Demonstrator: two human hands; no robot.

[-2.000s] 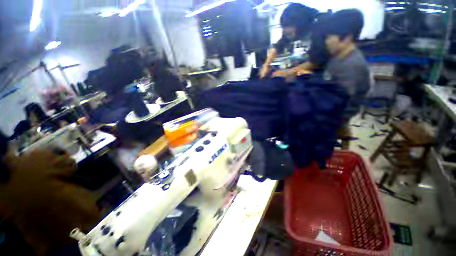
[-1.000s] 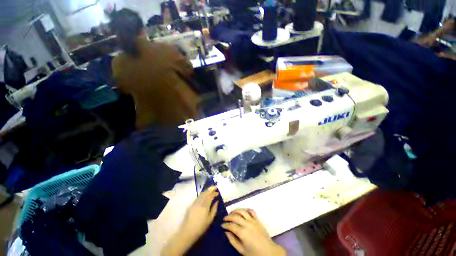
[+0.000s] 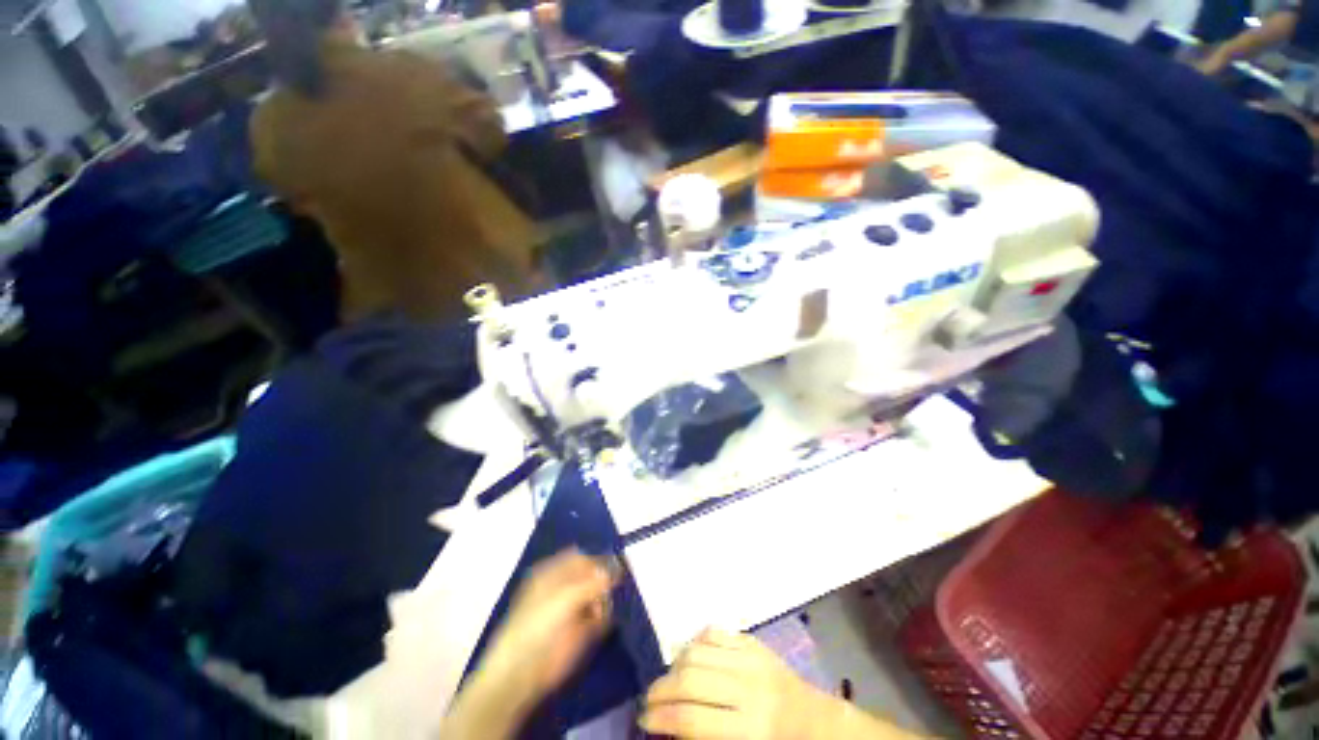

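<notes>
A dark navy cut piece (image 3: 577,523) lies on the white table and runs up to a point under the needle area of the white sewing machine (image 3: 752,311). My left hand (image 3: 553,622) is on the piece, blurred, with its fingers curled; whether it grips the cloth cannot be told. My right hand (image 3: 723,691) is at the right edge of the piece, nearer me, its fingertips on or beside the cloth; its grip is unclear. A narrow dark strip (image 3: 512,479) sticks out left of the needle. A stack of dark cut pieces (image 3: 311,506) lies left of the machine.
A teal basket (image 3: 138,484) with dark cloth and clear plastic stands at left. A red basket (image 3: 1114,622) is at lower right. A plastic-wrapped dark item (image 3: 694,424) lies under the machine arm. A large dark cloth pile (image 3: 1172,217) is at right. A person in brown (image 3: 391,159) is behind.
The view has turned from the right side to the machine, then tipped down slightly. Both hands have come into view. Since one second ago, my left hand has moved back from the needle, toward me.
</notes>
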